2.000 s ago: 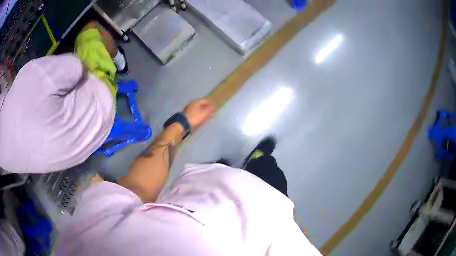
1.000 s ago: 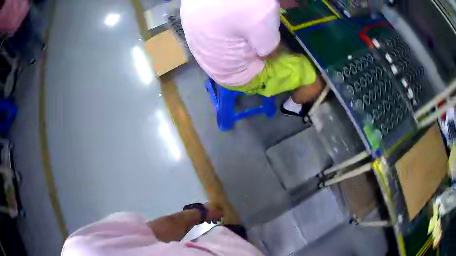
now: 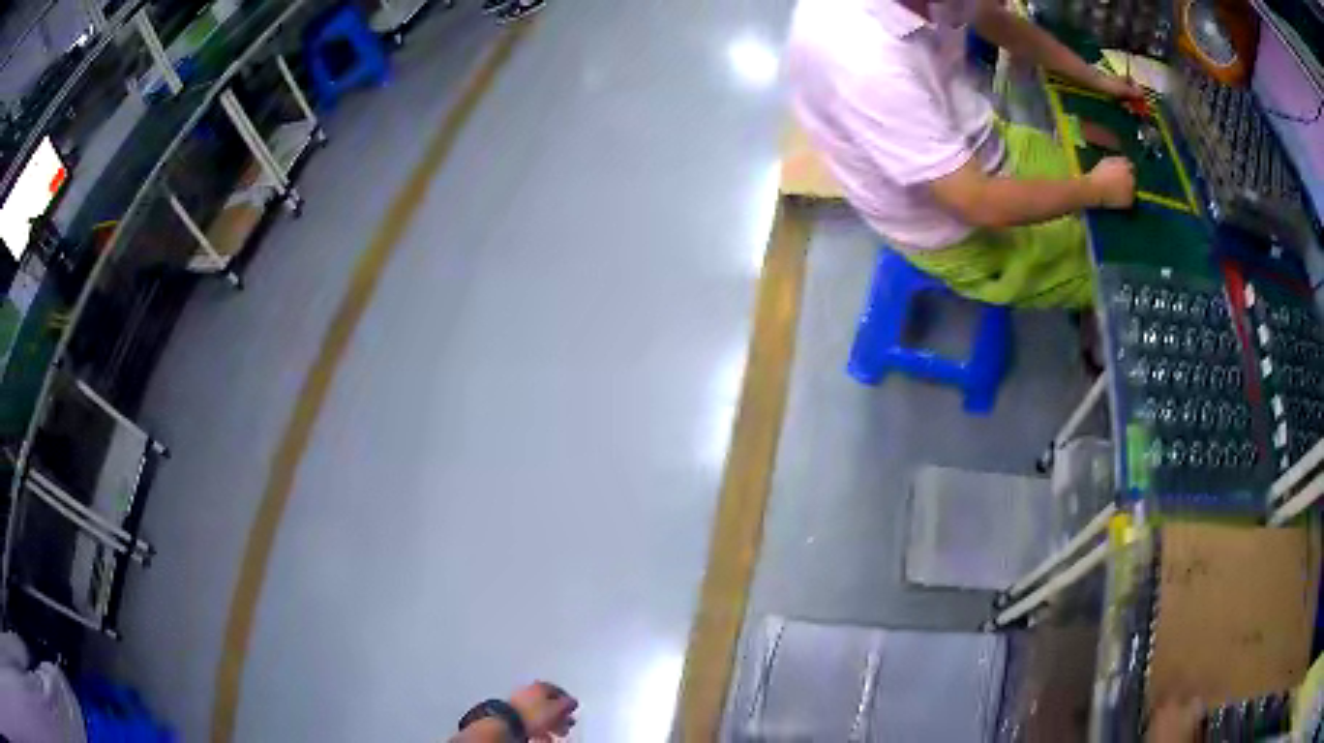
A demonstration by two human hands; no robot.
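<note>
My left hand [image 3: 543, 710], with a dark band on the wrist, is small at the bottom edge, left of centre, over the floor. Its fingers are loosely curled and I see nothing in it. A blurred skin-coloured patch at the bottom right edge may be my right hand; I cannot tell. A clear tray [image 3: 1194, 380] with rows of small shiny parts lies on the green bench at the right. A brown cardboard sheet [image 3: 1234, 602] lies nearer me, with part of another filled tray below it. Neither is touched by my left hand.
A seated person [image 3: 908, 138] in pink works at the bench on a blue stool [image 3: 929, 356]. Covered pale stacks [image 3: 871, 682] stand on the floor by the bench legs. Yellow-brown lines [image 3: 751, 479] edge the aisle. Racks [image 3: 233, 232] stand along the left.
The view has swung from the floor and seated person to the aisle and bench at right. The seated person now shows at the upper right, both hands on the bench. My left hand is lower in view.
</note>
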